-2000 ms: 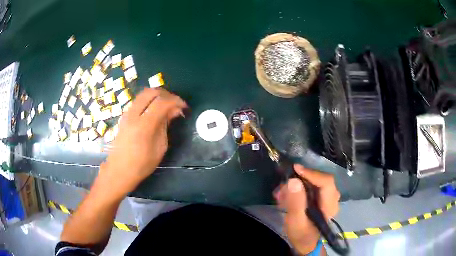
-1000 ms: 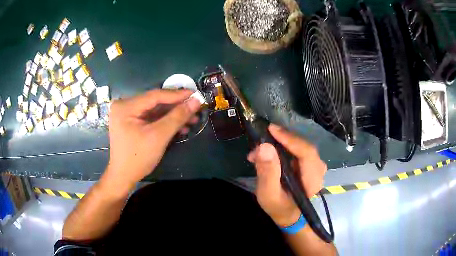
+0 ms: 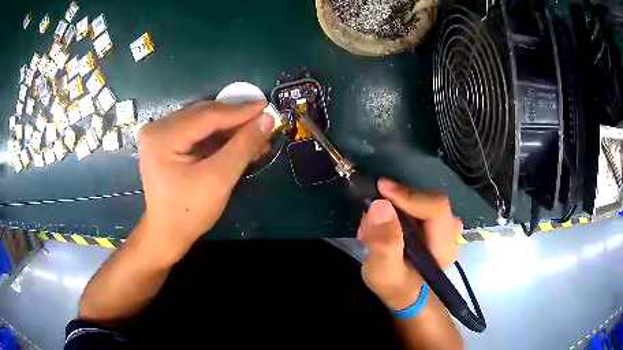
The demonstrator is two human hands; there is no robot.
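My right hand (image 3: 410, 239) holds the black soldering iron (image 3: 362, 188); its metal tip is over the lower inside of the open dark watch housing (image 3: 297, 96). My left hand (image 3: 198, 164) pinches a small white battery cell with a yellow edge (image 3: 273, 119) at the housing's left side. An orange flex cable (image 3: 302, 128) runs down to the black square screen module (image 3: 311, 164). The solder wire (image 3: 75, 198) lies across the bench at left and curves below the fingers. A white disc (image 3: 240, 91) is partly hidden behind my left hand.
A loose pile of battery cells (image 3: 68, 96) lies at left, one cell (image 3: 142, 47) apart. The round tip cleaner (image 3: 372, 44) is at the top, cut by the edge. The fume fan (image 3: 533, 102) stands at right, a pale stand tray (image 3: 610, 171) beyond. Yellow-black tape marks the floor.
Since two seconds ago, my left hand has come right to the housing and now holds a cell. The iron's tip has shifted lower inside the housing. The camera view has moved.
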